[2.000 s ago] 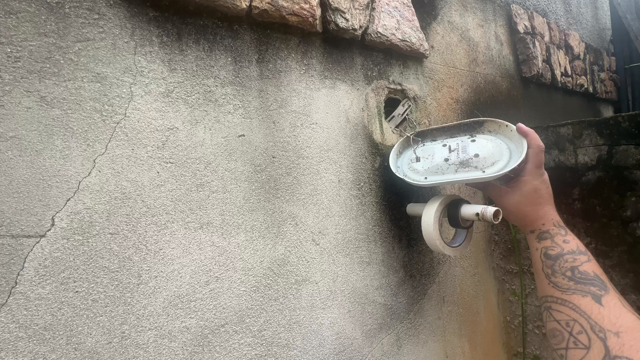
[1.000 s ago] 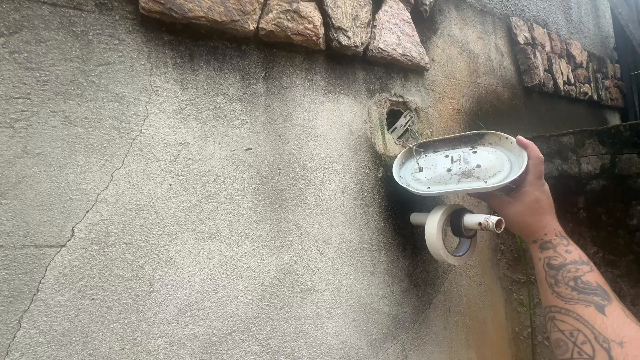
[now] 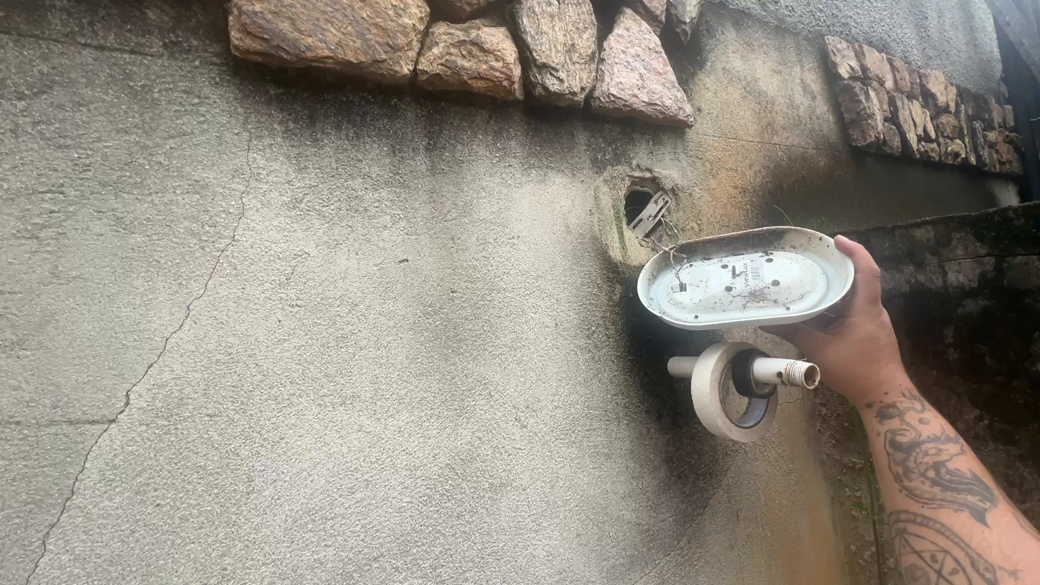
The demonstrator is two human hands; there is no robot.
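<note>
My right hand [image 3: 853, 333] grips the right end of a white oval light fixture base [image 3: 747, 284], dirty inside and bearing a label. Thin wires [image 3: 673, 253] run from its left end to a hole in the wall [image 3: 639, 203], where a pale metal bracket [image 3: 650, 214] sits tilted. Below the base, a threaded white plastic pipe [image 3: 784, 372] sticks out of the wall. A roll of cream masking tape [image 3: 715, 394] and a smaller black tape roll [image 3: 746, 374] hang on it. My left hand is out of view.
A rough, stained plaster wall [image 3: 366, 341] fills most of the view, with a long crack at left. Rough stone cladding [image 3: 561, 53] juts out above the hole, and more stone [image 3: 926, 110] is at upper right. A dark, lower wall [image 3: 967, 325] stands behind my right arm.
My right hand still holds the fixture base, which has tilted slightly. The tape rolls stay on the pipe. The view has shifted a little.
</note>
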